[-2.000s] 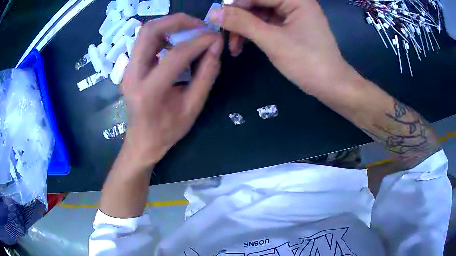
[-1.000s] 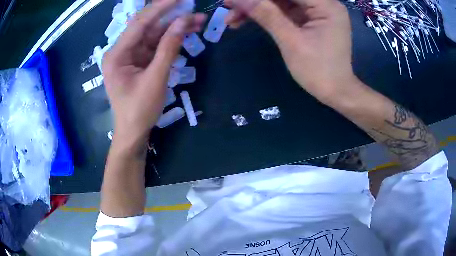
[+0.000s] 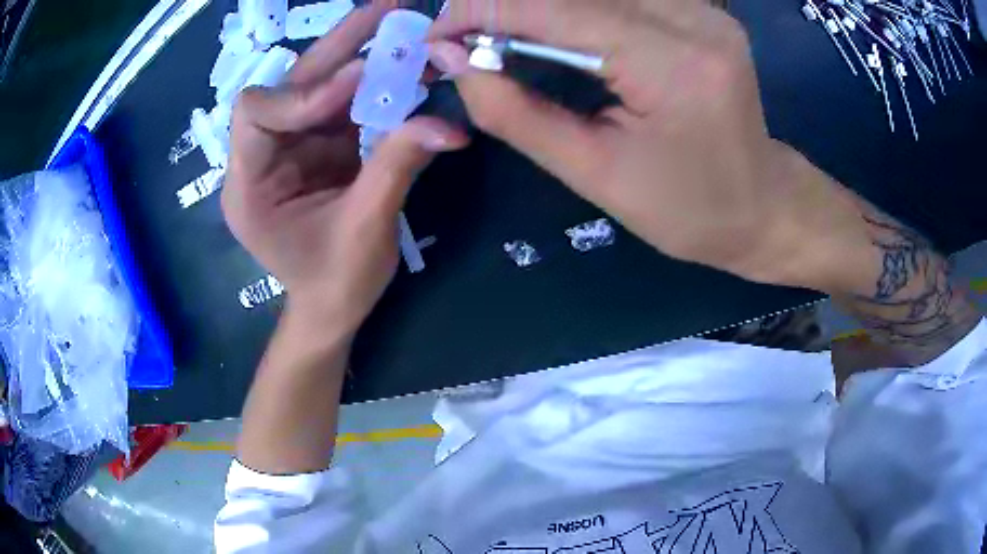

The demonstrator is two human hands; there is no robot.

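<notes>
My left hand [image 3: 325,162] holds a milky oblong plastic housing [image 3: 391,74] between thumb and fingers at the top centre, its small holes facing the camera. My right hand [image 3: 639,119] holds a thin wire lead [image 3: 552,54] with a small white connector [image 3: 485,53] at its end. The connector is just right of the housing, near the right fingertips. Whether the lead touches the housing cannot be told. A slim white plastic piece [image 3: 412,247] lies on the bench below my left thumb.
A pile of white housings [image 3: 249,65] lies at upper left, a heap of leads [image 3: 893,43] at upper right. Small silver parts [image 3: 591,235] lie near the bench edge, others [image 3: 261,292] at left. A blue tray [image 3: 135,292] with a clear bag [image 3: 70,292] stands far left.
My left hand has brought a housing up to top centre, facing the camera. My right hand has moved left and down towards it, now with a lead and connector showing.
</notes>
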